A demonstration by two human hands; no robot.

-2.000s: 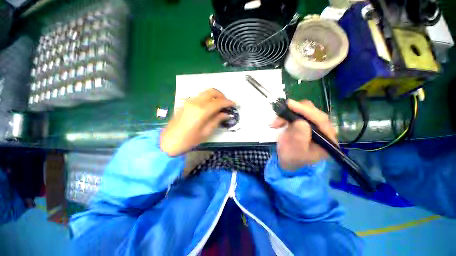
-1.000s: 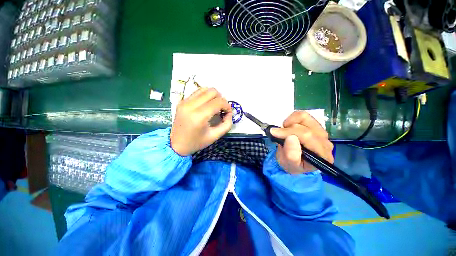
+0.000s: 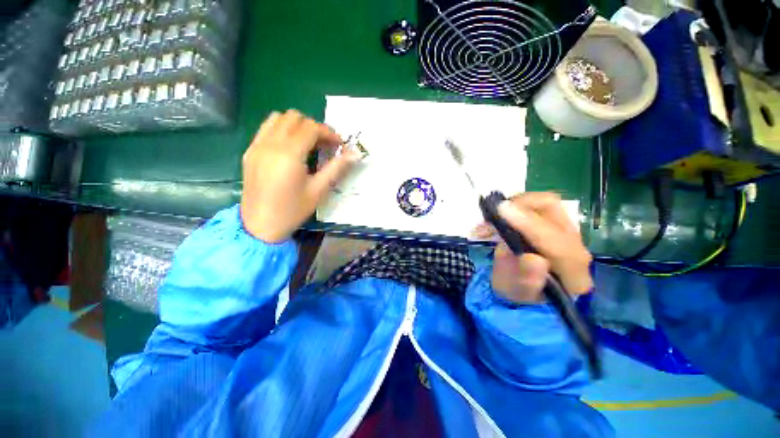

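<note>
A round dark blue and white circuit board (image 3: 416,197) lies flat on the white work sheet (image 3: 487,128), with neither hand on it. My left hand (image 3: 289,171) is at the sheet's left edge, thumb and fingers at a few small silver and yellow-brown components (image 3: 355,147); whether it grips one is unclear. My right hand (image 3: 547,244) holds the soldering iron (image 3: 506,224) by its black handle. Its metal barrel points up and left above the sheet, blurred, away from the board.
A clear tray of silver-white blocks (image 3: 141,73) stands at the far left. A round-guarded fan (image 3: 486,51), an off-white pot (image 3: 637,81) and a blue soldering station (image 3: 671,103) stand at the back right. A small dark disc (image 3: 399,38) lies left of the fan. Tweezers (image 3: 598,180) lie right of the sheet.
My left hand has let go of the circuit board and moved left to the small components. The soldering iron's tip has lifted away from the board, up and to the right.
</note>
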